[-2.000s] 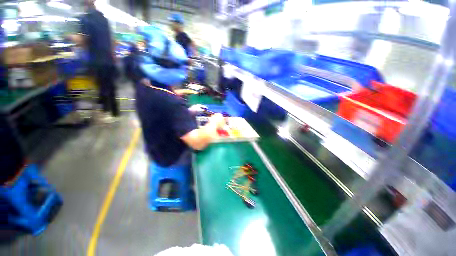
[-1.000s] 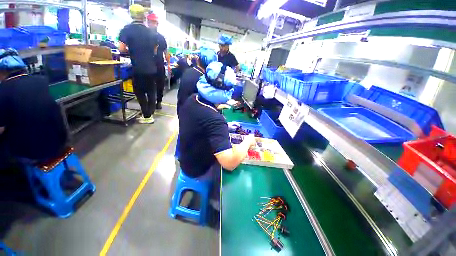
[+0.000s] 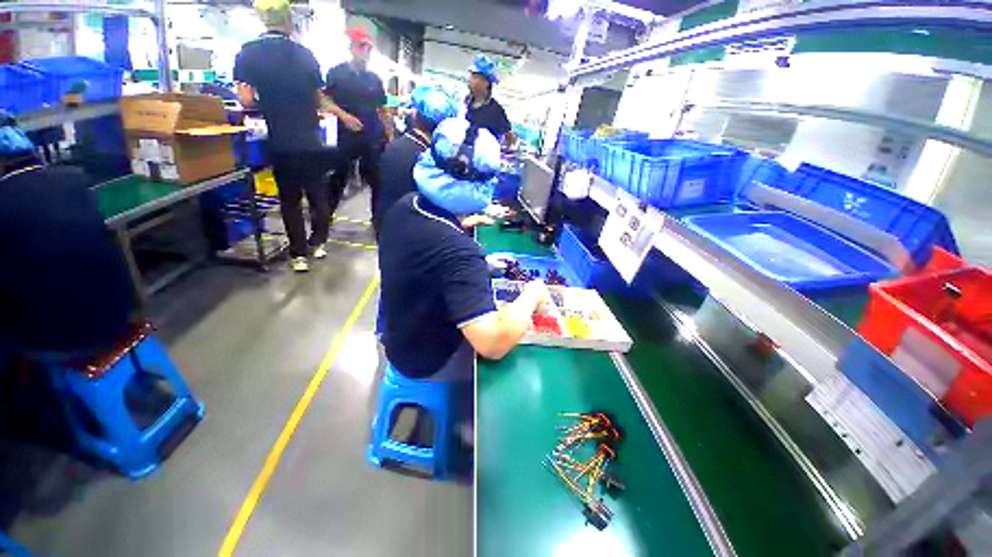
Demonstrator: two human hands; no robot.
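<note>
A loose pile of harness subassemblies lies on the green bench mat nearest in front of me. It has yellow, red and orange wires with silvery tips and black connectors, one at the pile's lower end. Neither of my hands is in view.
A seated person in a blue cap works at a pale compartment box with red and yellow parts. Blue bins, a blue tray and a red bin stand on the right shelf. Two people stand in the aisle; blue stools stand left.
The white glove at the bottom edge two seconds ago is gone. My view has turned left and steadied. The two standing people in the aisle have moved apart.
</note>
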